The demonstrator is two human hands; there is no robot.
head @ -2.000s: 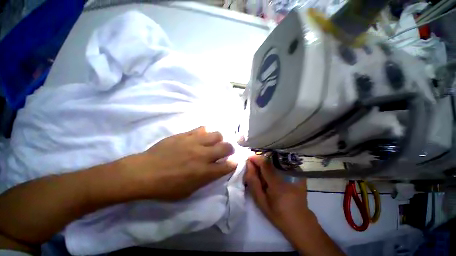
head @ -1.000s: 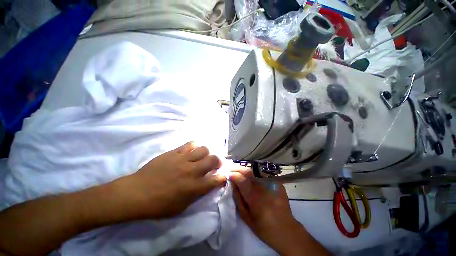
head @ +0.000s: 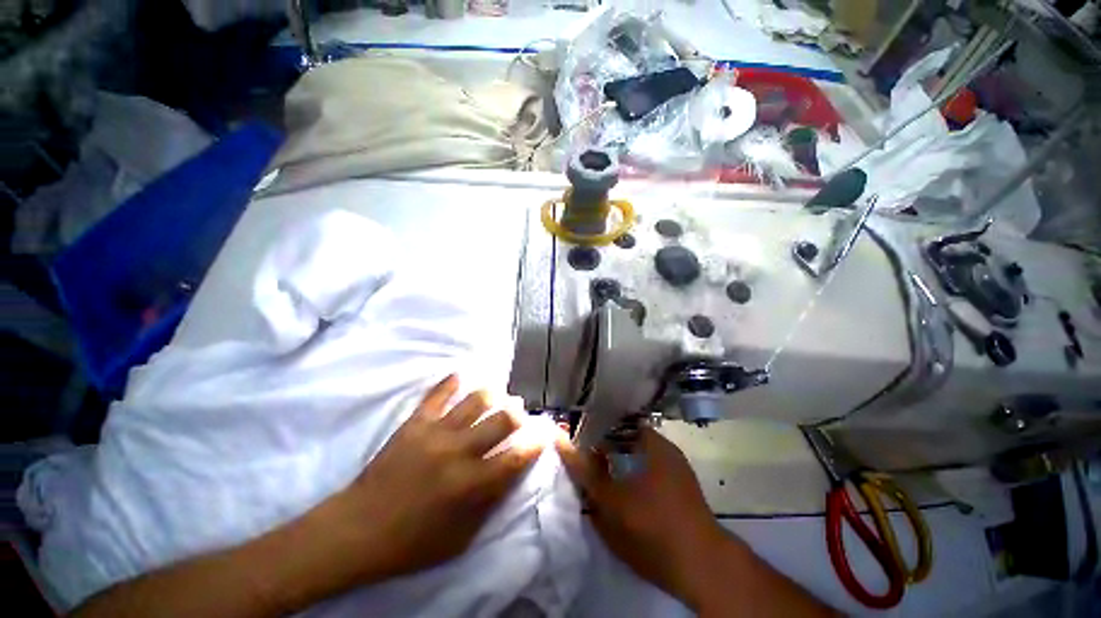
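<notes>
A white garment piece (head: 290, 410) lies bunched over the left of the tabletop and down towards me, its right edge under the needle end of the sewing machine (head: 773, 302). My left hand (head: 447, 471) lies on the fabric, fingers spread, fingertips just left of the needle area. My right hand (head: 640, 495) is at the fabric edge just in front of the machine head, its fingertips near the left ones and partly hidden by the head. The right fingers seem to pinch the edge. Lamp glare washes out the presser foot.
Scissors with red and yellow handles (head: 860, 543) lie right of my right hand. A blue bin (head: 157, 266) stands left of the table. Beige cloth (head: 386, 121) lies at the back left. Behind the machine are clear plastic, a dark phone-like object (head: 652, 92) and a red tray (head: 785, 103).
The view has shifted and tilted up, showing more of the machine's top and the table behind. My left fingers look more spread. Both hands remain at the needle area on the fabric.
</notes>
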